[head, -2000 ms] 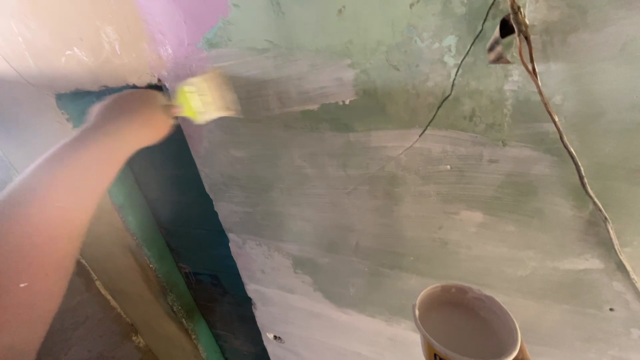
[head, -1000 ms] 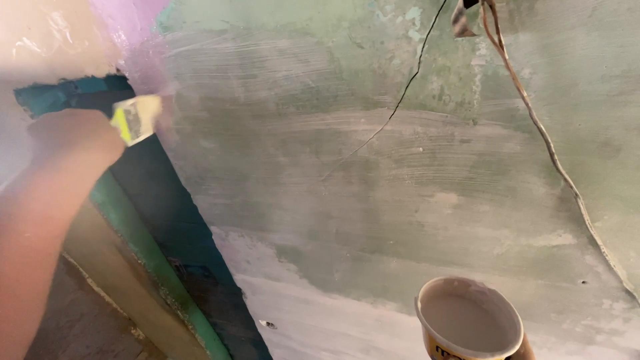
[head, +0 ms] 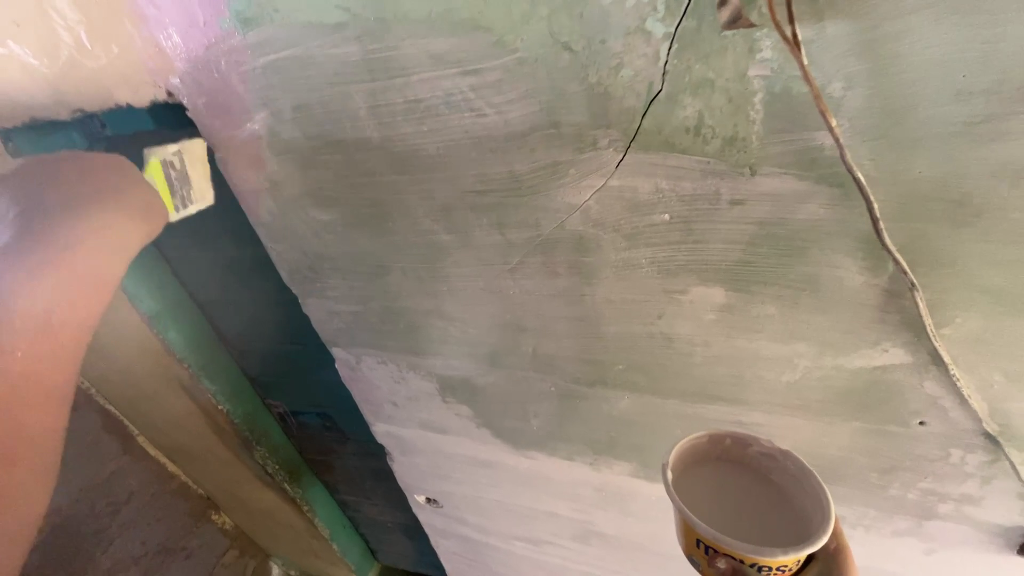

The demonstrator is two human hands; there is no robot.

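My left hand is closed around a flat paintbrush with pale bristles and a yellow-green and grey band; its handle is hidden by the hand. The brush is at the upper left, in front of the dark teal door or window frame, near the wall corner. At the lower right, my right hand, mostly out of view, holds a yellow paper or plastic cup with a whitish liquid inside. Behind both is a green wall streaked with thin whitish paint, whiter toward the bottom.
A crack runs down the upper wall. To its right hangs a twisted cable, close to the surface. A green strip edges the frame at the left. Pink and cream wall areas meet above it.
My left hand with the brush has moved off the pink and green wall edge to in front of the dark frame. My right hand still holds the cup.
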